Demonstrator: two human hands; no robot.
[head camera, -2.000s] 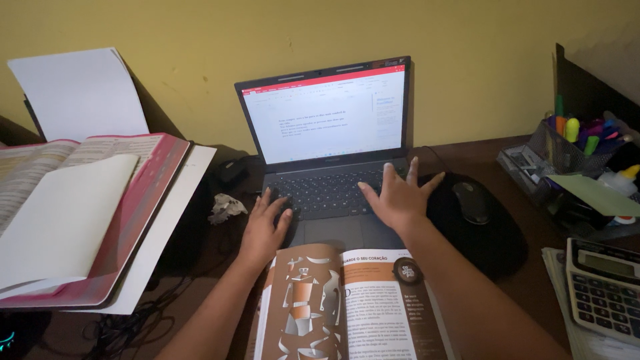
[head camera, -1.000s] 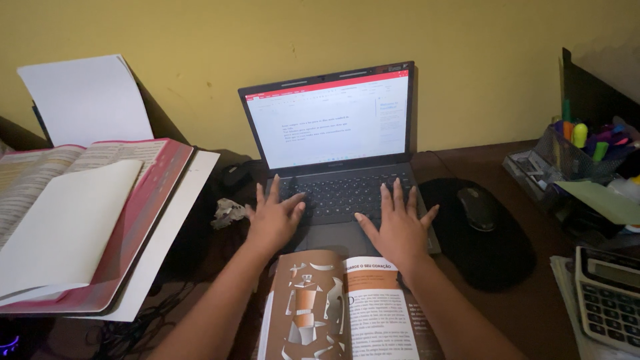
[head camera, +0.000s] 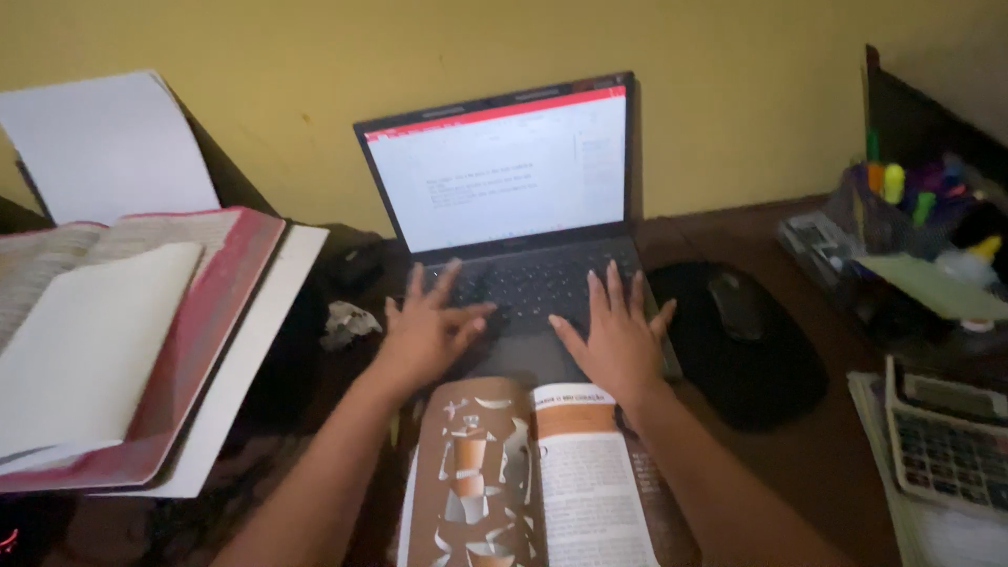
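Note:
An open laptop stands against the wall, its screen showing a document with a few lines of text. My left hand is over the left side of the keyboard, fingers spread and slightly blurred. Over the keyboard's right side is my right hand, fingers apart, holding nothing. Whether the fingertips press keys cannot be told. An open book with a brown illustrated page and a text page lies in front of the laptop, between my forearms. My right forearm hides part of its right page.
Right of the laptop, a black mouse rests on a black mouse pad. A calculator and a desk organizer with markers are farther right. At left lie a large open book with folded paper on it, and crumpled paper.
My right hand has moved from lower on the laptop, where it was a second ago, up over the keys. The fingers of both hands have changed position.

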